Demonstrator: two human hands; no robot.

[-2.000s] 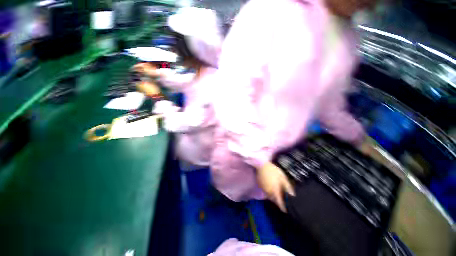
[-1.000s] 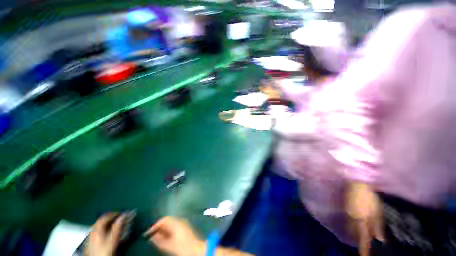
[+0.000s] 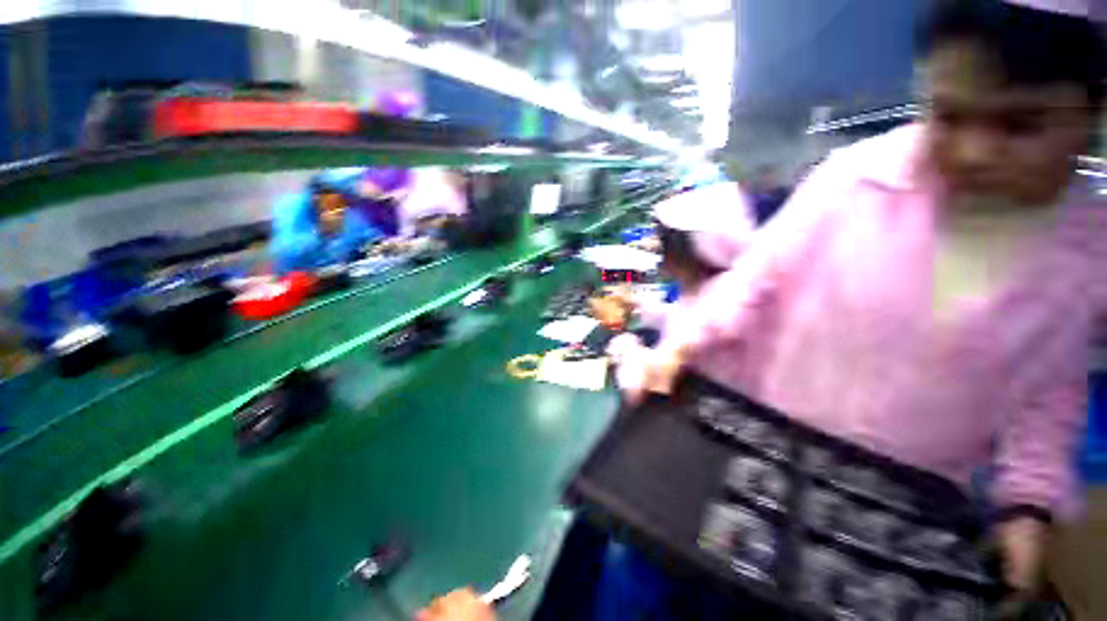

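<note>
The picture is blurred. Part of my right hand (image 3: 457, 605) shows at the bottom edge, cut off, so its grip cannot be told. My left hand is out of the picture. A small dark part (image 3: 384, 562) with a dark cable lies on the green bench (image 3: 455, 473), just left of my right hand. A small white piece (image 3: 507, 580) lies just right of that hand, near the bench edge.
A person in pink (image 3: 850, 303) at right holds a black foam-lined tray (image 3: 662, 467) with rows of boards over the bench edge. Dark units (image 3: 282, 406) stand along the light green strip. A tape ring (image 3: 524, 366) and paper (image 3: 571, 371) lie farther back.
The view has swung and lifted. My left hand has left the picture, and my right hand is mostly below it. The person at right has raised the tray to the bench edge.
</note>
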